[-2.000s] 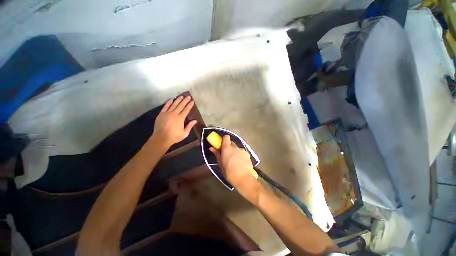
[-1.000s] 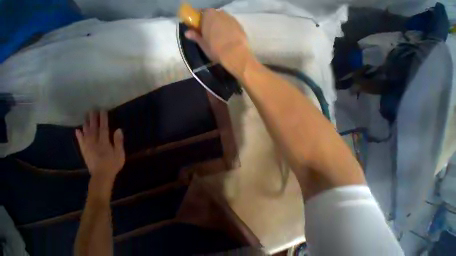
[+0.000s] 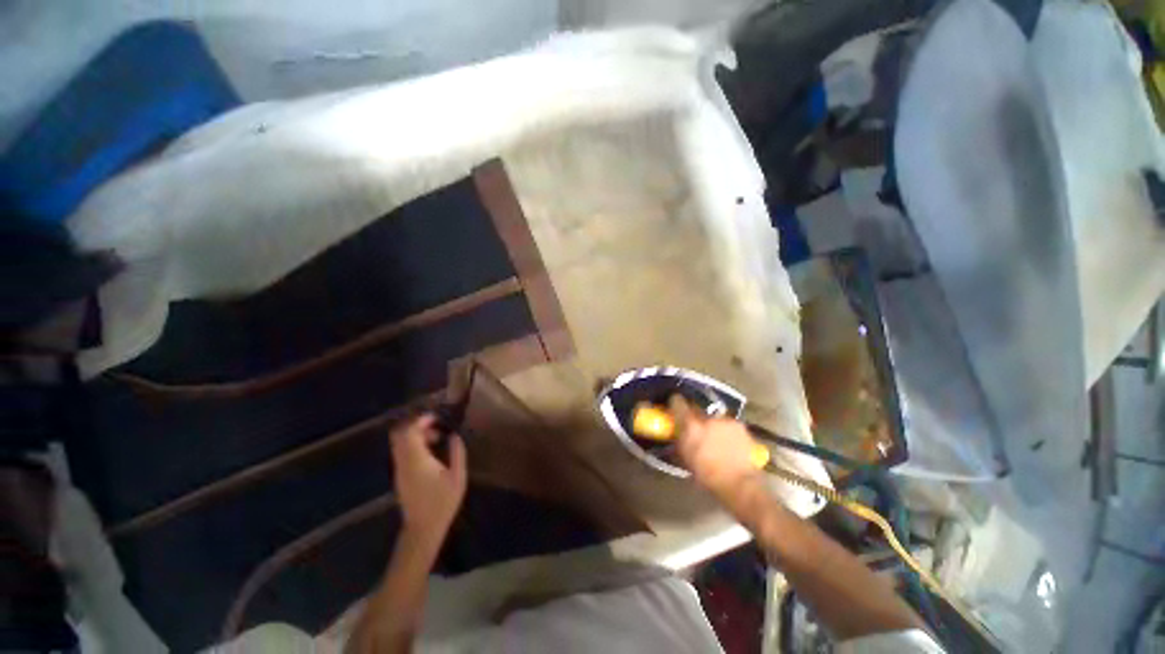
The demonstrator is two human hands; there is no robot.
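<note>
The dark jacket back panel (image 3: 319,288) lies wrong side up on the cream pressing cover (image 3: 626,230), with brown seam strips and a brown hem band (image 3: 524,256) at its right end. My left hand (image 3: 431,473) pinches the edge of the brown vent facing (image 3: 511,422) near the middle of the panel; the facing is partly lifted. My right hand (image 3: 715,447) is closed on the yellow handle of the steam iron (image 3: 649,390). The iron stands on the cover to the right of the panel, apart from it.
A rusty framed plate (image 3: 850,364) is beside the table's right edge. A long pale padded board (image 3: 984,217) is at the far right. Yellow and blue-green hoses (image 3: 882,524) trail from the iron. Blue cloth (image 3: 121,115) is at upper left, and dark pieces (image 3: 45,307) are at the left.
The iron has moved from the panel's far edge down onto the cover at the right. My left hand has moved right and taken hold of the vent facing. The hem band now shows whole.
</note>
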